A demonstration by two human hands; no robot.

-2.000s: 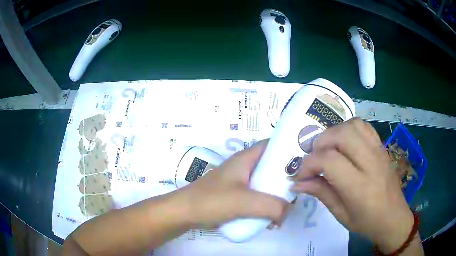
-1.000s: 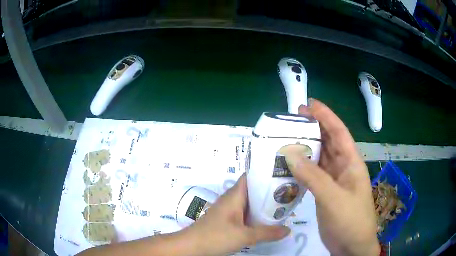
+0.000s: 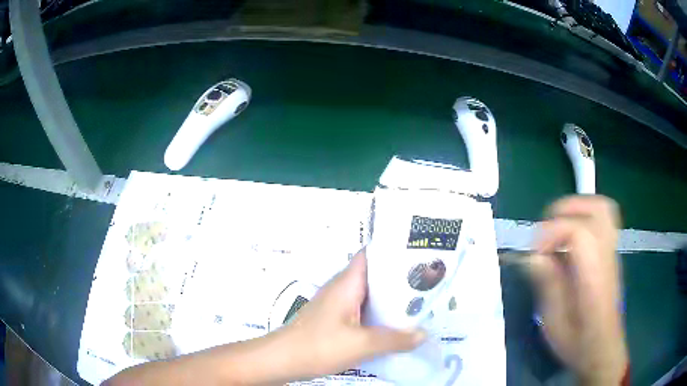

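Observation:
My left hand (image 3: 335, 324) holds a white handset (image 3: 395, 260) upright over the printed sheet, its wide head at the top. Its dark display shows yellow-green digits, with a round shiny button and a smaller button below. No tan piece shows around the display. My right hand (image 3: 584, 279) is off the handset, to its right, and strongly blurred. Whether its fingers hold anything cannot be told. A second white handset (image 3: 282, 305) lies on the sheet, partly hidden by my left hand.
Tan die-cut pieces (image 3: 149, 290) lie in a column at the left of the printed sheet (image 3: 241, 215). Three handsets lie on the green belt (image 3: 324, 113) beyond the pale rail (image 3: 45, 181). A grey post (image 3: 56, 105) stands at left. My right hand mostly hides the blue bin.
My right hand has left the handset's front and moved right. The tan piece around the display is gone from the handset. The belt handsets have shifted right in view.

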